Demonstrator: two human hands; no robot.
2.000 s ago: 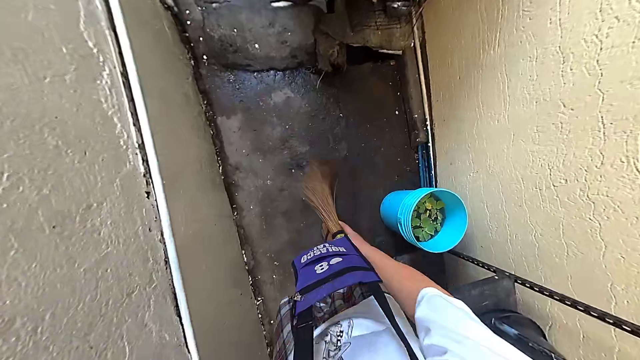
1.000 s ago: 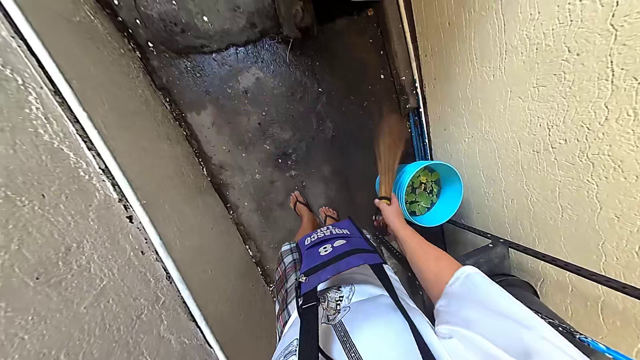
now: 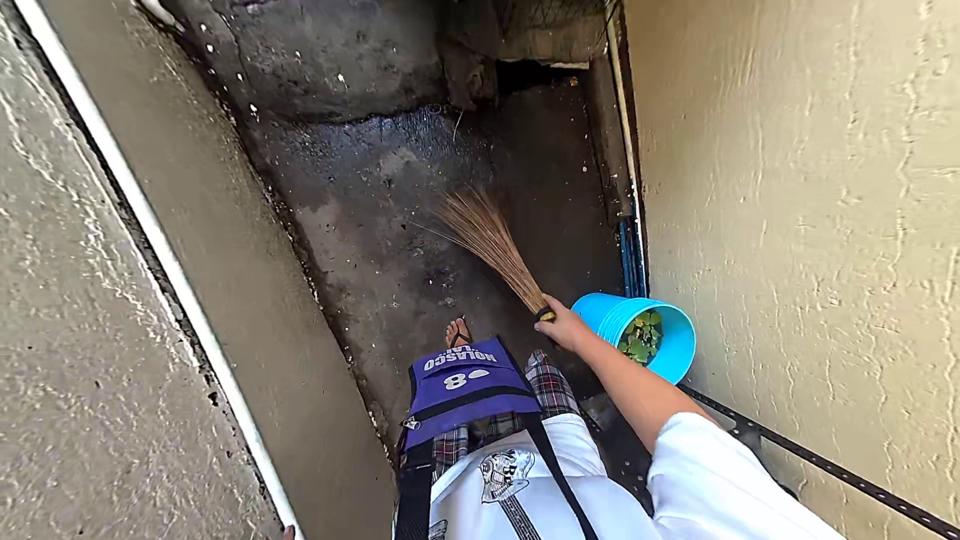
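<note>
My right hand (image 3: 564,324) grips the bound end of a stick broom (image 3: 491,240), whose bristles fan out up and to the left over the dark concrete floor (image 3: 375,247). Just right of that hand is a light blue plastic bucket (image 3: 679,341), tilted, with green leaves (image 3: 642,337) inside. Of my left hand only what seems a fingertip (image 3: 289,532) shows at the bottom edge, by the white pipe; what it touches cannot be told. A purple bag (image 3: 472,386) with black straps hangs in front of my body.
Textured walls (image 3: 795,187) close in the narrow passage on both sides. A white pipe (image 3: 161,255) runs along the left wall. At the right are blue pipes (image 3: 632,255) and a perforated black metal bar (image 3: 825,465). A raised concrete ledge (image 3: 337,60) crosses the far end. One sandalled foot (image 3: 457,332) shows.
My right hand and the broom have swung left, away from beside the bucket, and the bristles now spread over the middle of the floor. Two feet showed a second ago; one shows now.
</note>
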